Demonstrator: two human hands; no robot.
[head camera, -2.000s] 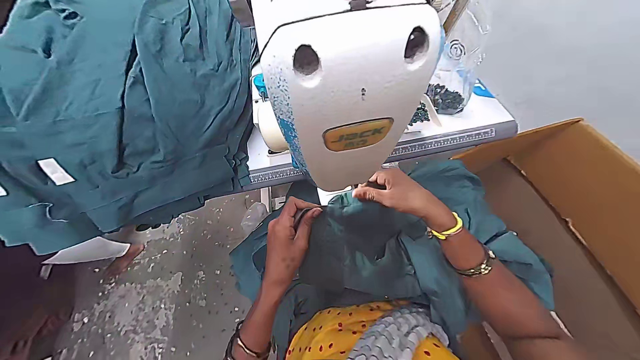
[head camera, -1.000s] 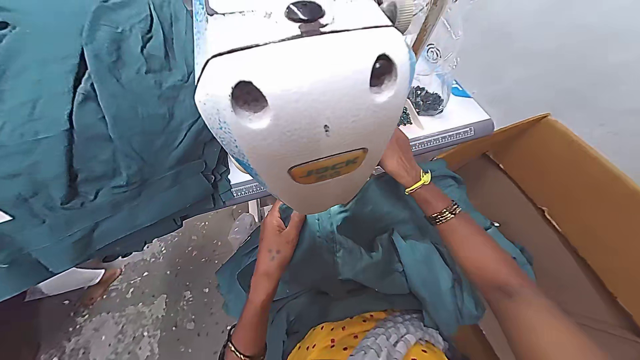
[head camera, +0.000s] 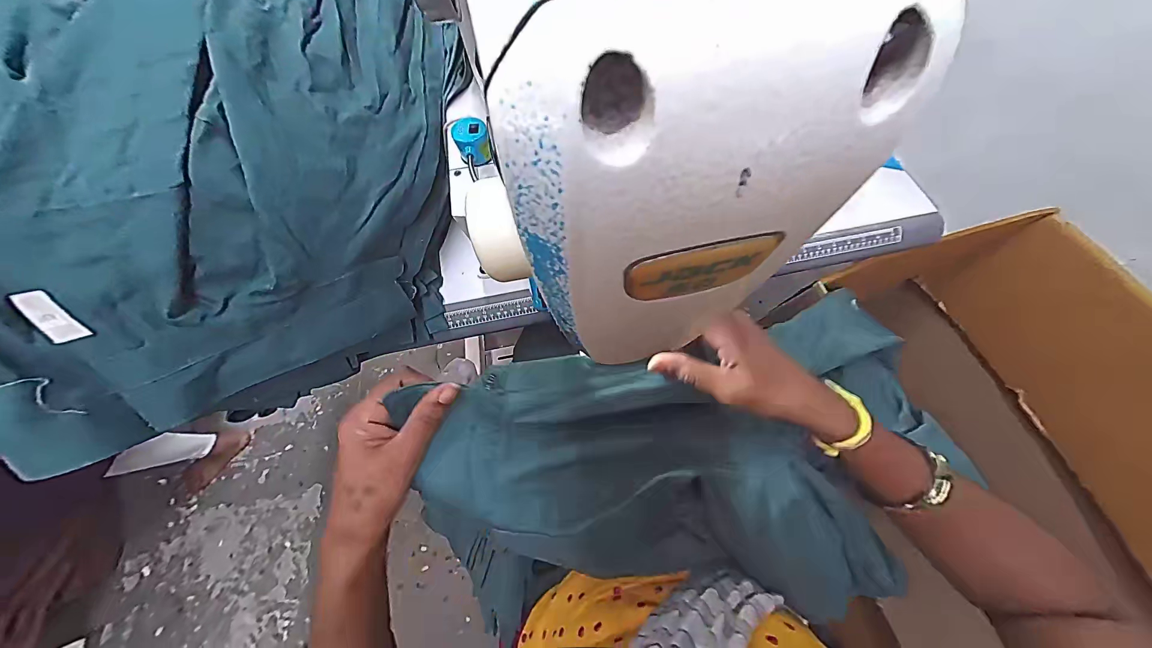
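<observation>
A Jack sewing machine (head camera: 702, 180) fills the upper middle, its head hiding the place where the cloth meets it. Below it, a teal fabric garment (head camera: 594, 459) hangs over my lap. My left hand (head camera: 391, 441) pinches the garment's upper left edge between thumb and fingers. At the lower right of the machine head is my right hand (head camera: 738, 369), thumb and fingers spread over the cloth; its fingertips are partly hidden behind the head, and whether they grip the cloth is unclear.
Teal garments (head camera: 225, 207) are heaped at the left, one bearing a white label (head camera: 50, 317). A large cardboard box (head camera: 1044, 333) stands at the right. The machine table's edge (head camera: 855, 245) carries a printed ruler. Another person's foot (head camera: 216, 461) is on the floor at lower left.
My left hand has moved left, away from the machine head, with the garment's edge in it. The cloth is now stretched out below the head. The view has shifted.
</observation>
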